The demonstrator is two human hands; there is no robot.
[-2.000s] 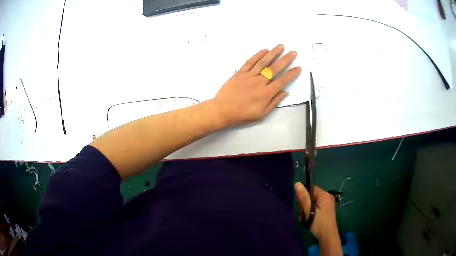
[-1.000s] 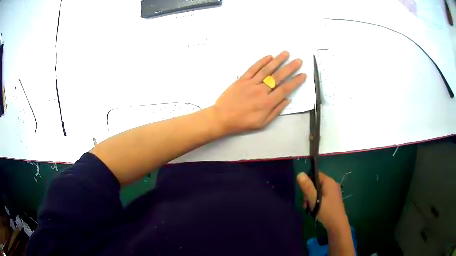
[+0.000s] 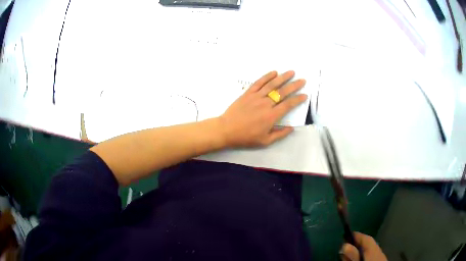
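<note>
My left hand [image 3: 265,109] lies flat on the white paper pattern [image 3: 148,56], fingers spread, with a yellow ring on one finger. My right hand [image 3: 365,248] is at the bottom edge, partly cut off, and holds the tailor's shears [image 3: 335,178]. The blurred blades point up and slightly left, their tips near the paper's lower edge. A narrow dark wedge [image 3: 309,113] shows at a slit in the paper, just right of my left fingertips.
A black bar weight [image 3: 200,3] lies on the paper at the top. A pinkish ruler [image 3: 403,23], a short dark bar [image 3: 436,9] and a tool with a reddish-brown handle [image 3: 459,56] are at the upper right. The red-edged table stands over a green floor.
The shears have moved out of the paper, down and to the right, with my right hand. A dark wedge now shows where they were. My left hand stays flat. The view has shifted and tilted.
</note>
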